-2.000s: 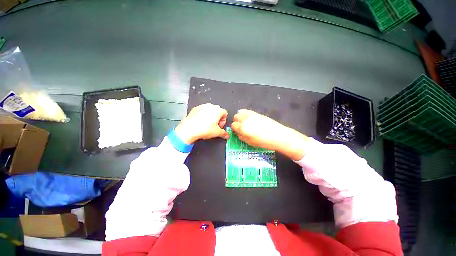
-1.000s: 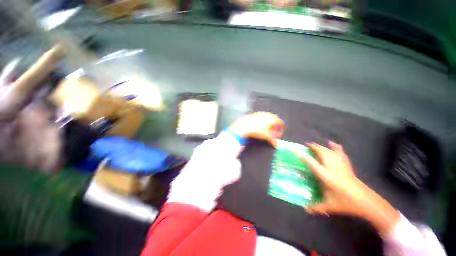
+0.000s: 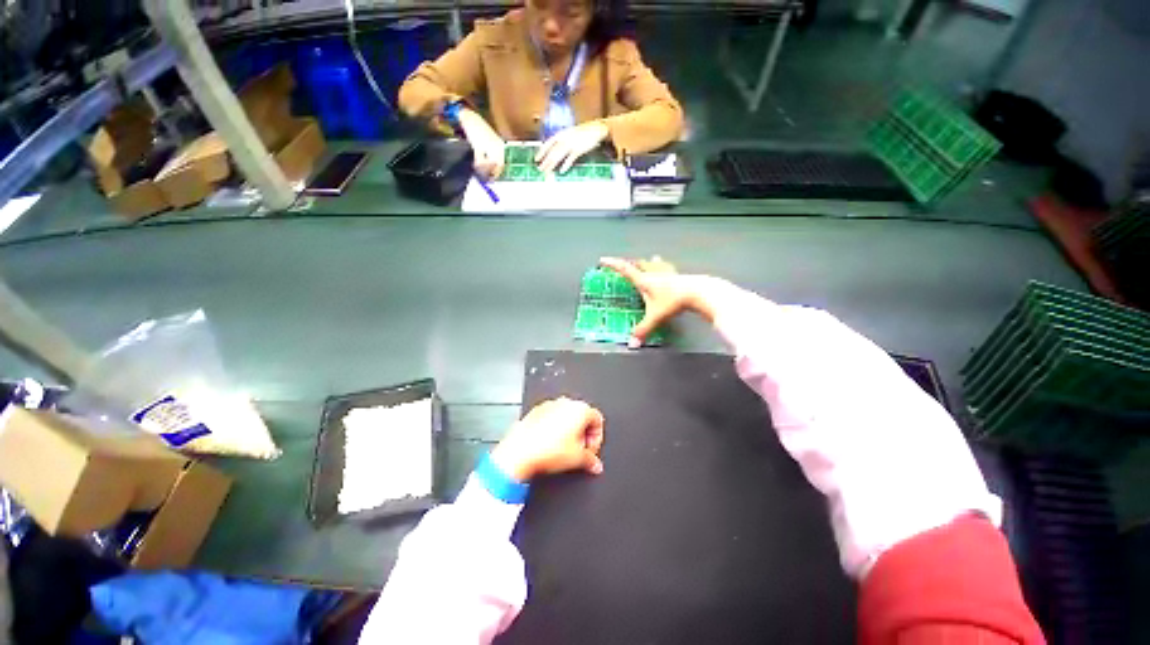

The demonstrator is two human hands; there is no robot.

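Note:
A green PCB panel point(image 3: 608, 306) lies on the dark green belt just beyond the far edge of the black anti-static mat point(image 3: 681, 491). My right hand point(image 3: 658, 297) reaches over the mat and grips the panel by its right side, thumb and fingers around it. My left hand point(image 3: 555, 439) is over the left part of the mat, fingers curled; whether something tiny is between the fingertips cannot be told. A blue band point(image 3: 501, 480) is on the left wrist.
A spacer bin point(image 3: 438, 441) with white pieces stands left of the mat, with a parts bag point(image 3: 208, 403) and cardboard box point(image 3: 95, 473) farther left. A PCB rack point(image 3: 1059, 359) stands right. My right sleeve mostly hides the right bin. Across the belt a person works at a white board point(image 3: 555, 197).
The panel has moved from the mat forward onto the belt with my right hand on it. My left hand has come away from the panel. The view has tilted up, showing the person opposite.

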